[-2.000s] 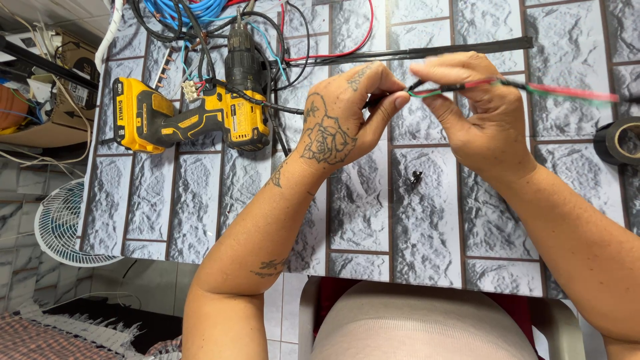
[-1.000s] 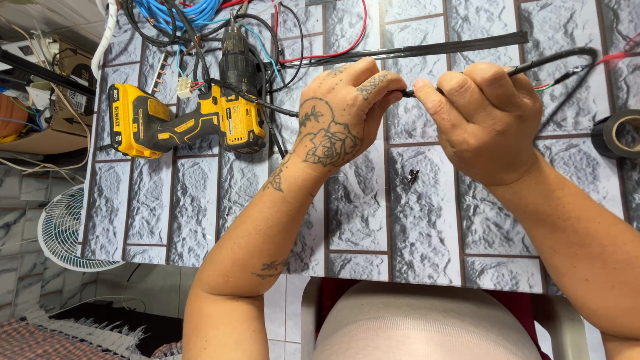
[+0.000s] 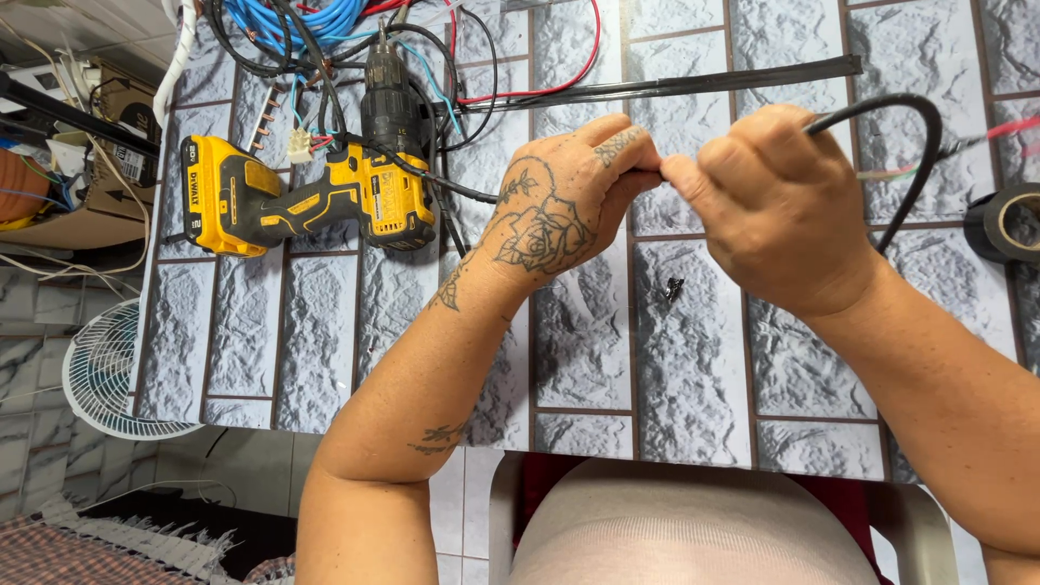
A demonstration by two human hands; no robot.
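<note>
Both hands meet above the table, at a black cable [image 3: 922, 154] whose gripped part is mostly hidden by fingers. My left hand [image 3: 569, 195] pinches it at the fingertips, and a black cable runs from under that hand toward the drill. My right hand [image 3: 784, 207] is closed round the cable, its thumb touching the left fingertips. From the right fist the cable bends in a loop and drops behind the wrist. Beyond the loop, red wire [image 3: 1011, 127] and thin pale wires show, partly blurred. A small dark scrap [image 3: 673, 288] lies on the table below the hands.
A yellow and black DeWalt cordless drill [image 3: 317, 195] lies at left by a white terminal block [image 3: 299, 146]. Behind it are coiled blue wires [image 3: 296, 28]. Black flat strips [image 3: 691, 85] lie across the back. A roll of black tape [image 3: 1007, 223] is at right, a white fan [image 3: 106, 374] beyond the table's left edge.
Two seconds ago red and green wires ran between the fingers; now black cable is there. The cable loop came into view at the right hand, and the right fist has turned and closed round it.
</note>
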